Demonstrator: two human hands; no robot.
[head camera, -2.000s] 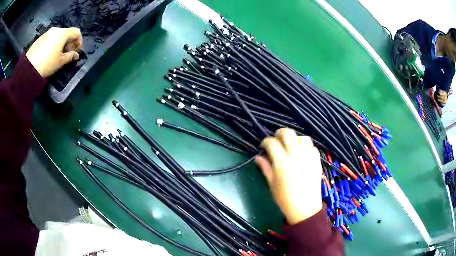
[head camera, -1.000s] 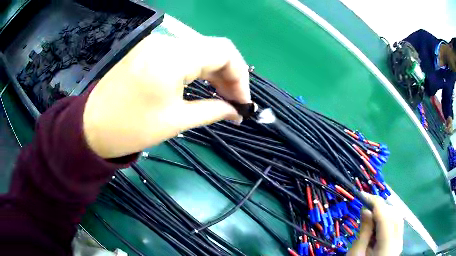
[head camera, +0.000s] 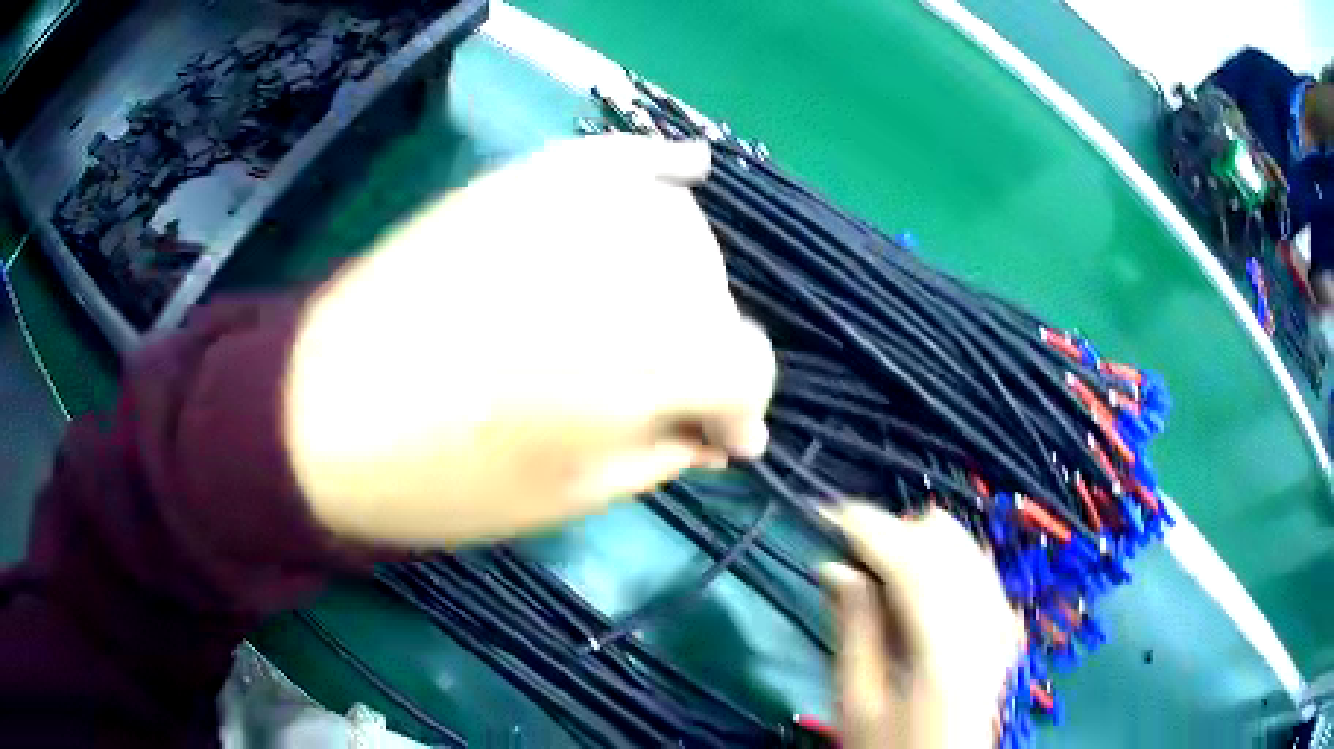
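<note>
My left hand (head camera: 534, 351), large and blurred in the middle of the view, has its fingertips closed on a black cable lead (head camera: 790, 490). My right hand (head camera: 922, 622), lower right of it, holds the same cable a short way along. The small sleeve cannot be made out; the left fingers hide that part of the cable. The large cable pile (head camera: 892, 329) lies behind both hands, with red wires and blue terminal ends (head camera: 1090, 549) at its lower right. The smaller cable pile (head camera: 512, 629) is partly under my left forearm.
A black parts bin (head camera: 242, 271) with loose black sleeves (head camera: 190, 110) stands upper left. A stray cable (head camera: 702, 578) lies crosswise between the piles. The green bench has a pale edge strip (head camera: 1134, 183). A person in dark clothing (head camera: 1255, 88) is at the upper right.
Since one second ago, my hands have come closer together on the cable. My right hand has moved left and up; my left hand has moved slightly down. Two seconds ago my left hand was at the bin.
</note>
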